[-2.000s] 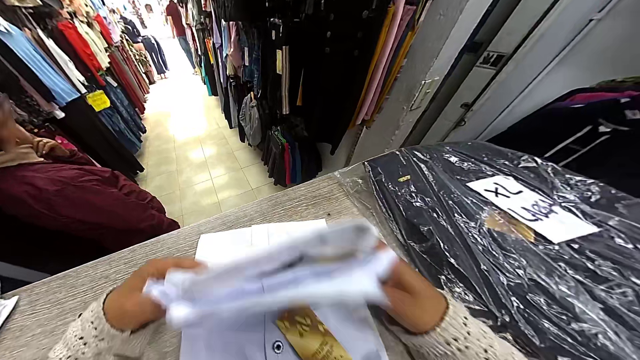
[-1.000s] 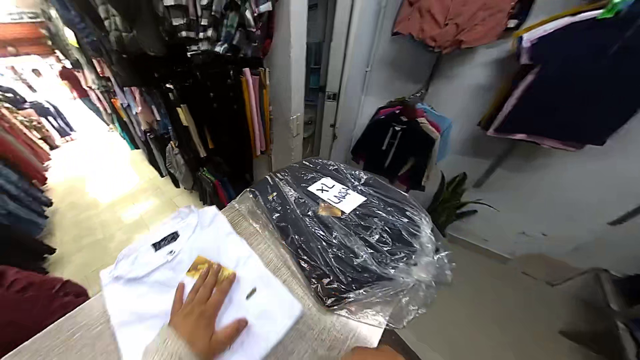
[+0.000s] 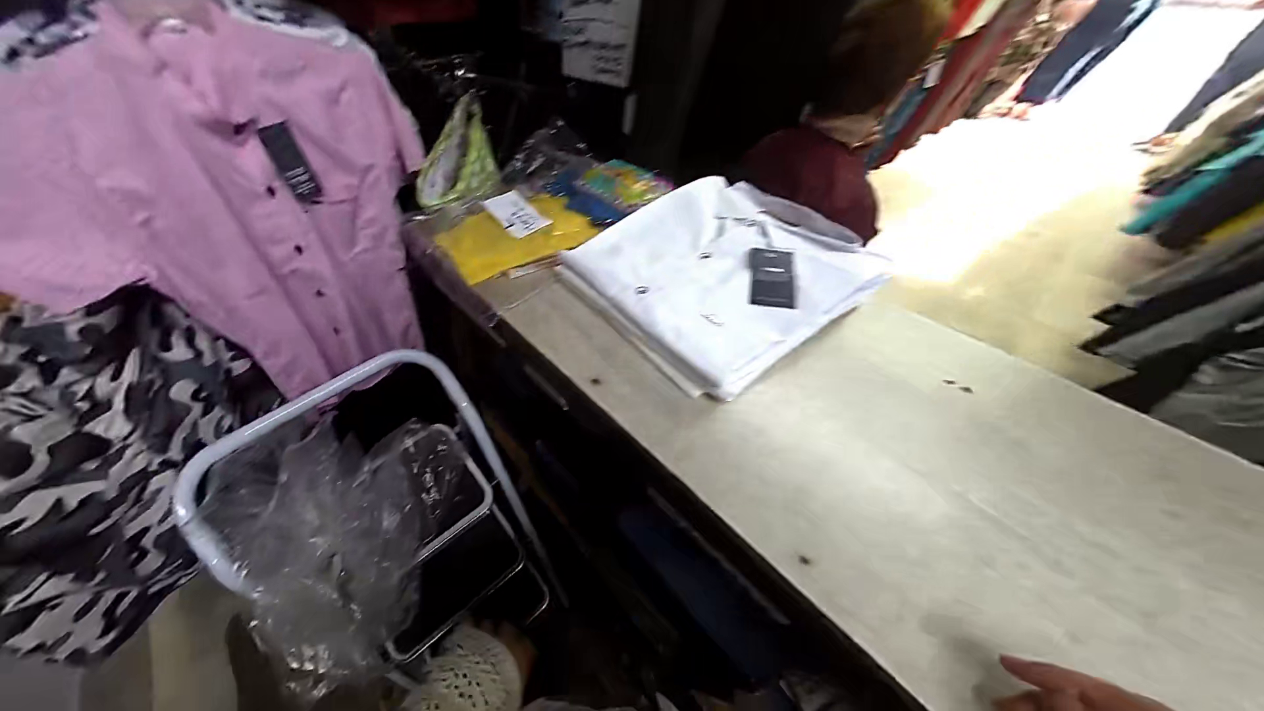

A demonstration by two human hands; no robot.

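Observation:
A stack of folded white shirts [image 3: 681, 286] lies on the far part of the pale counter [image 3: 889, 494], a dark tag [image 3: 772, 277] on the top one. At the bottom right edge my right hand [image 3: 1071, 688] is partly visible over the counter, fingers apart, with nothing seen in it. Low at the bottom, below the counter's edge, a knitted cuff [image 3: 469, 676] shows with a sliver of my left hand [image 3: 515, 644] beside it; its fingers are hidden in shadow. Clear plastic bags [image 3: 331, 553] hang over a white metal frame [image 3: 326, 390] close to that hand.
A pink shirt [image 3: 247, 178] and camouflage clothing [image 3: 89, 444] hang at the left. A yellow packet [image 3: 518, 237] lies beside the shirts. A person in maroon [image 3: 810, 178] is beyond the counter. Clothes racks flank the bright aisle at the upper right.
The view has swung far to the left. My right hand, earlier flat on a white shirt with a gold tag, is now away from the folded shirts in view.

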